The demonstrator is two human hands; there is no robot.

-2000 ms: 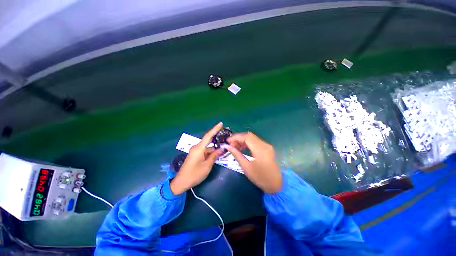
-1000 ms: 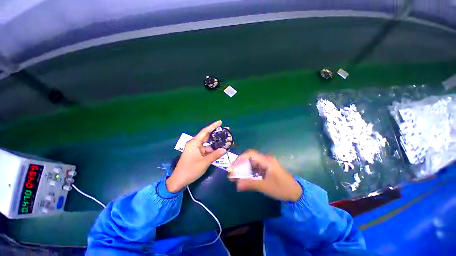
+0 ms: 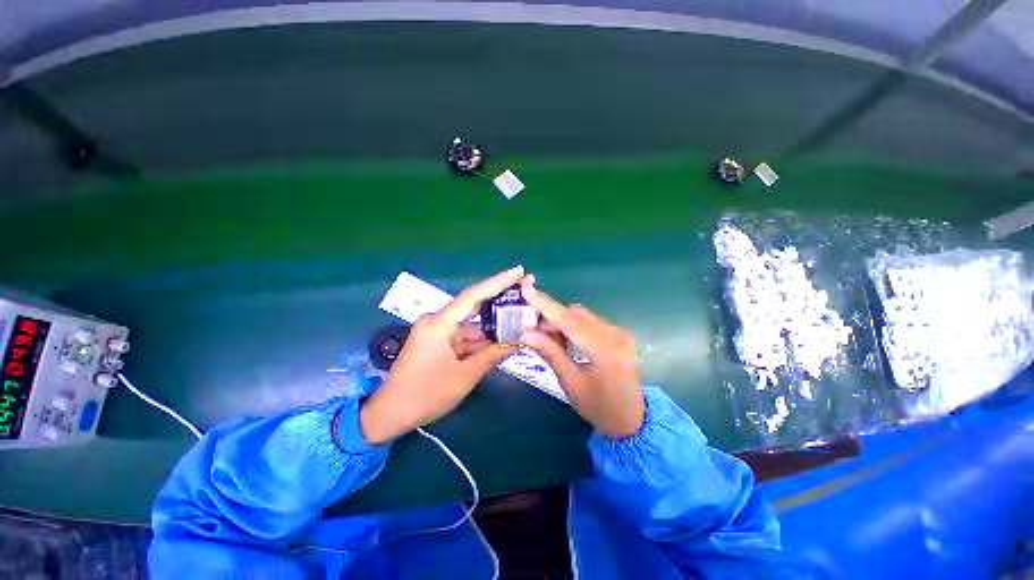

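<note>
My left hand point(image 3: 429, 365) holds a round black circuit board assembly point(image 3: 494, 306) by its left side. A silver-white square battery point(image 3: 517, 324) lies over the face of the disc. My right hand point(image 3: 592, 360) grips the battery and disc from the right, fingertips at the top and lower edge. Both hands are bare. A long white adhesive pad sheet point(image 3: 415, 297) lies under the hands, its middle hidden by them. A plain round black piece point(image 3: 389, 344) lies beside my left wrist.
Two more circuit board assemblies point(image 3: 464, 156) point(image 3: 730, 171) lie on the green band, each with a battery beside it. Heaps of small white parts point(image 3: 782, 306) lie on clear plastic at right. A power supply point(image 3: 68, 374) stands at left; a white cable point(image 3: 459, 465) crosses the bench edge.
My right hand has come back to the disc, and the battery now lies over the disc's face. The view has shifted, and the power supply sits further left in it.
</note>
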